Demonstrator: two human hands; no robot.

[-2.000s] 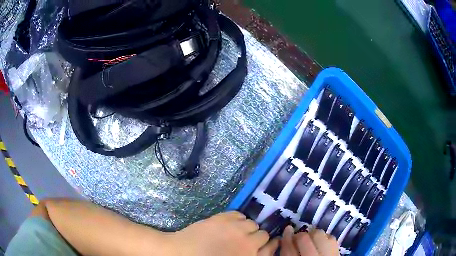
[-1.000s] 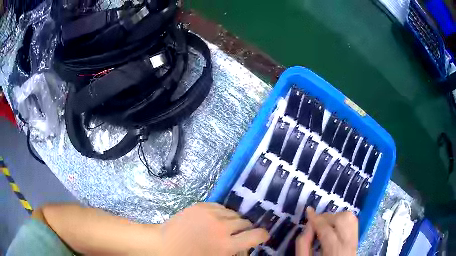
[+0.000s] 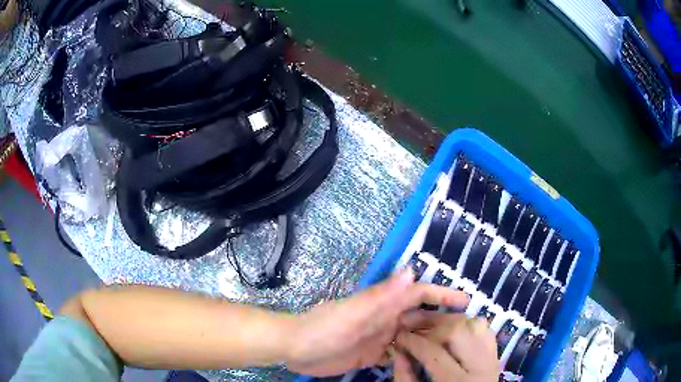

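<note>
A blue tray (image 3: 489, 142) stands at the lower right with slanted rows of black slider pieces (image 3: 493, 268) between white dividers (image 3: 508, 246). My left hand (image 3: 351, 321) reaches in from the left, bare, over the tray's near part, fingers stretched to the right. My right hand (image 3: 452, 347) is just beside and below it, fingers bent, the hands touching or overlapping. Something small and dark shows between the fingers, too unclear to name. The hands cover the near rows of the tray.
Black padded headbands (image 3: 216, 164) with thin wires lie piled on the silvery sheeting (image 3: 358, 186) at left, beside a clear plastic bag (image 3: 78, 171). A green belt (image 3: 418, 60) runs behind. A white bundle (image 3: 597, 351) lies right of the tray. Another blue crate (image 3: 650, 82) stands at the far right.
My hands have come up from the tray's near slots and closer together, my left fingers now stretched toward my right hand. The view has shifted a little.
</note>
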